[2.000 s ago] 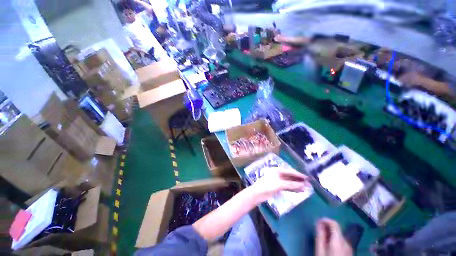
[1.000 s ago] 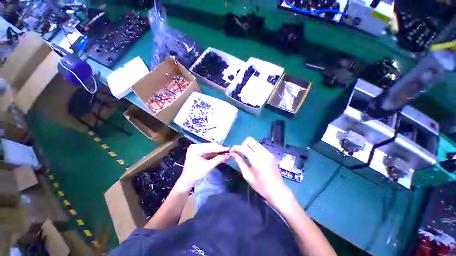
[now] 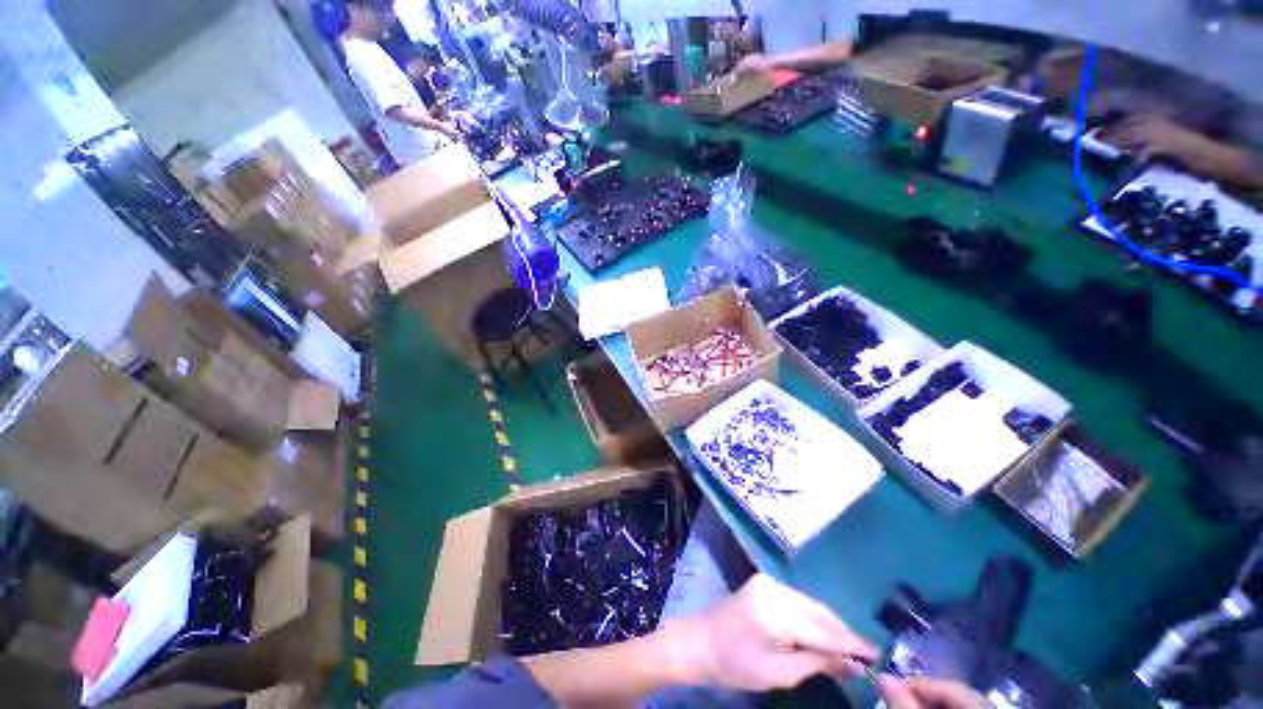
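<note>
My left hand [image 3: 762,640] is at the bottom, its fingertips closed on a small dark part whose details are too small to tell. My right hand [image 3: 931,691] is cut off by the bottom edge; its fingertips meet the left ones at the same small part. The black device housing [image 3: 990,616] lies on the bench mat just beyond the hands, partly cut off by the picture's edge, with its stubby handle pointing away. The white tray of slim silver-and-black parts [image 3: 817,510] is ahead of my left hand.
Behind the tray are a brown carton with red wired parts [image 3: 682,405], two white boxes of black pieces [image 3: 953,485] and a small brown box [image 3: 1036,524]. A floor-level carton of black parts [image 3: 478,589] stands left of the bench. A person in white [image 3: 388,86] is far back.
The view has swung left, so the hands and housing are lower right and the screw feeders are out of view. The fingertips still meet at a small part.
</note>
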